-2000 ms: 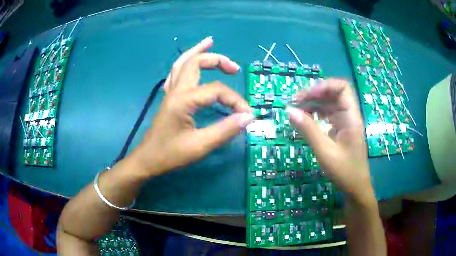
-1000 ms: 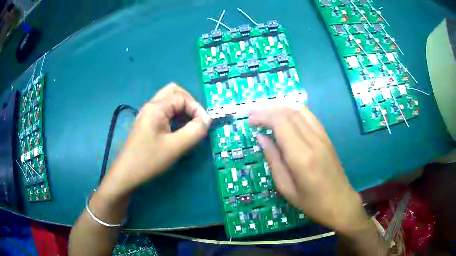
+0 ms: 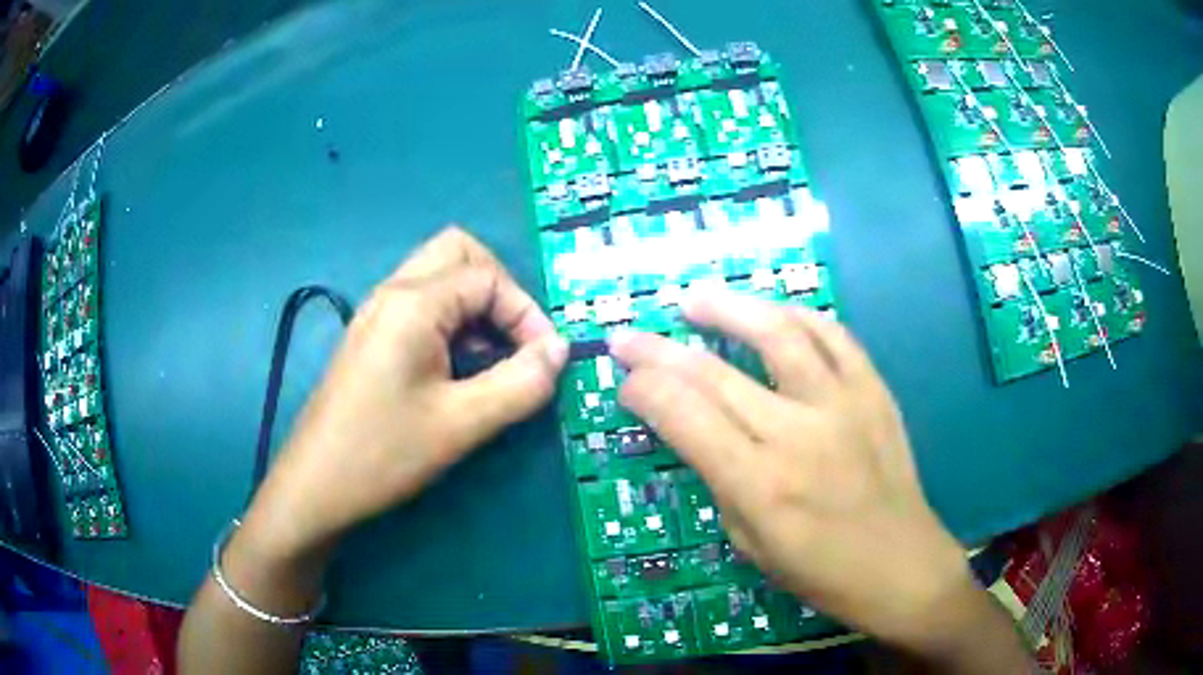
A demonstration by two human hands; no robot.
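A long green circuit board panel (image 3: 660,502) lies in front of me, with silver and black parts in rows and thin pale wires past its far edge. My left hand (image 3: 420,376) pinches the end of a black adhesive strip (image 3: 280,363) at the panel's left edge; the strip loops on the table left of the hand. A short dark length (image 3: 588,350) spans from my left fingertips to my right fingers across the board. My right hand (image 3: 778,455) rests over the panel, its index fingertip touching that dark length. Its other fingers are spread over the board and hide part of it.
A second panel (image 3: 1022,198) with pale wires lies at the right, another panel (image 3: 82,356) at the far left. A pale disc (image 3: 1187,218) stands at the right edge. Red bubble wrap (image 3: 1115,580) and thin pale sticks (image 3: 1059,567) are at the lower right, beyond the table edge.
Against the earlier frames, the view has shifted. The right hand has come down onto the panel, and the work is at a row closer to me. The left hand still pinches the strip.
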